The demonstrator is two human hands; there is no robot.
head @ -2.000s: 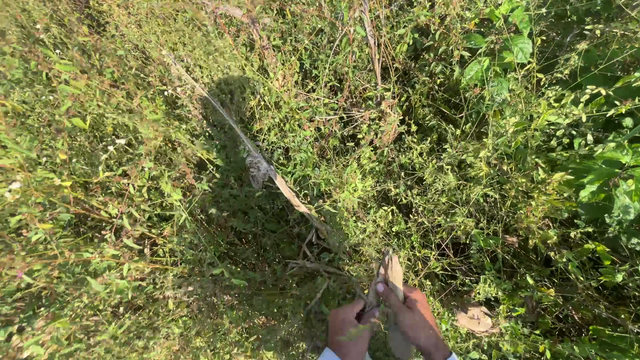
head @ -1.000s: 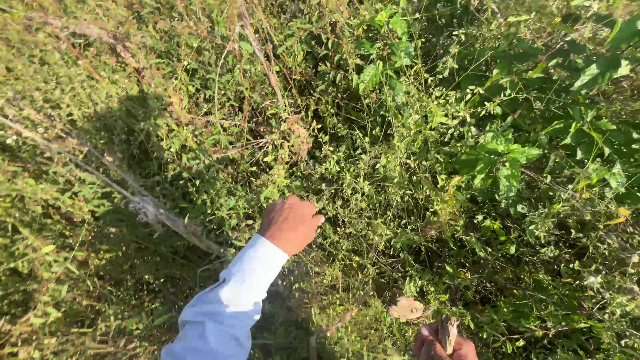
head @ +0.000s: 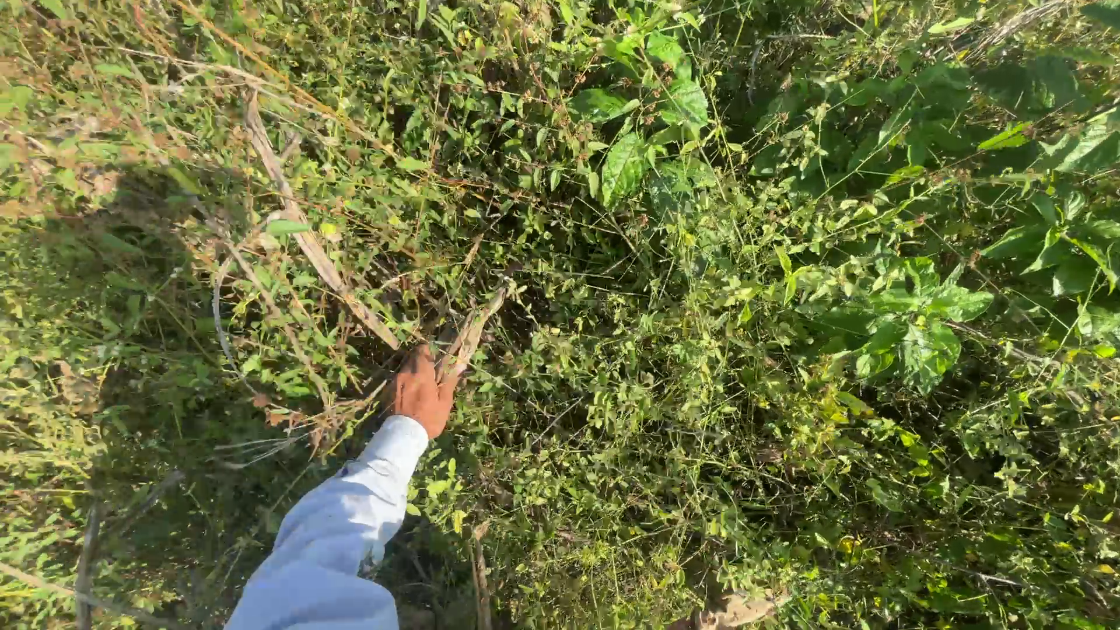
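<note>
My left hand (head: 422, 391), in a pale blue sleeve, is closed around a dry plant stalk (head: 472, 332) low among the weeds. The stalk's frayed, split end points up and right beyond my fingers. A longer dry stalk (head: 319, 258) slants down to just above the same hand; whether my fingers also hold it is unclear. At the bottom edge lies a pale, dry, woody piece (head: 739, 610), partly cut off by the frame. A small reddish-brown patch beside it may be part of my right hand, whose grip is hidden.
Dense green weeds cover the ground. Broad-leaved plants (head: 919, 319) grow at the right, and another leafy plant (head: 626, 166) stands at the top. Thin dry stems (head: 262, 293) tangle left of my arm. A dark shadow falls across the left side.
My hands were together on a dry piece two seconds ago, then apart. My left hand, with no visible stalk one second ago, now grips one. The right hand has almost left view.
</note>
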